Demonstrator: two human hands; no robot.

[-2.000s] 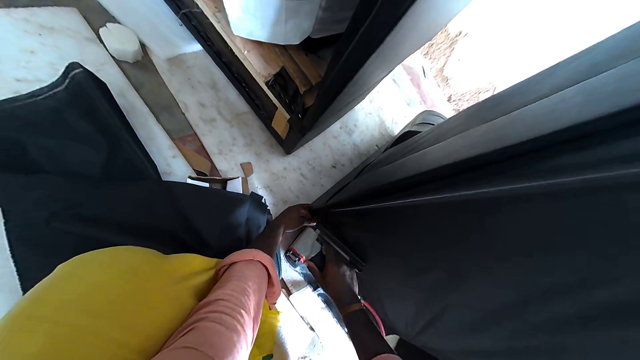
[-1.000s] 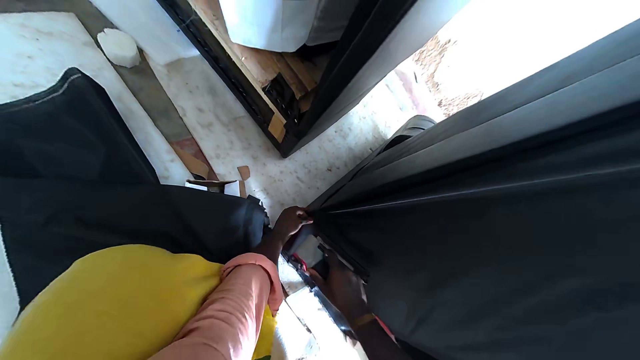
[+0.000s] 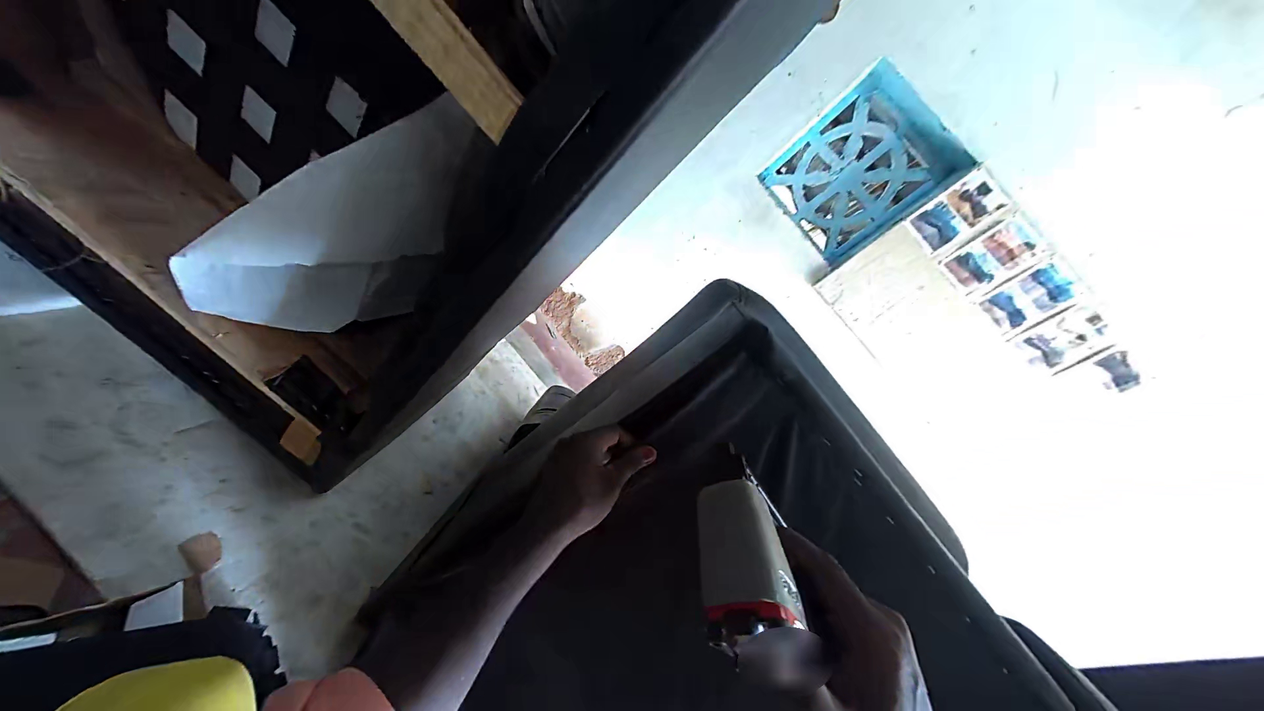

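A black fabric cover point(image 3: 612, 612) is spread over the underside of an upholstered furniture piece, and small staples run along its right edge. My left hand point(image 3: 592, 479) grips the dark material at the near side of the raised frame edge point(image 3: 681, 346), thumb on top. In my right hand point(image 3: 859, 632) is a pneumatic staple gun point(image 3: 746, 553) with a grey body and a red band, its nose pointing up toward the far corner of the cover. Whether the nose touches the fabric cannot be told. Part of the right hand is hidden behind the tool.
At the upper left stands an open wooden furniture frame point(image 3: 563, 237) with dark upholstery, black webbing and a white sheet point(image 3: 326, 237). Below it is a marble-look floor point(image 3: 128, 405). A blue vent grille point(image 3: 859, 168) and several pictures point(image 3: 1037, 286) are on the wall. Yellow cloth point(image 3: 168, 686) shows at bottom left.
The view has swung up to the far end of the furniture piece and the wall. The staple gun, low beside the cover's edge before, is now raised over the black fabric.
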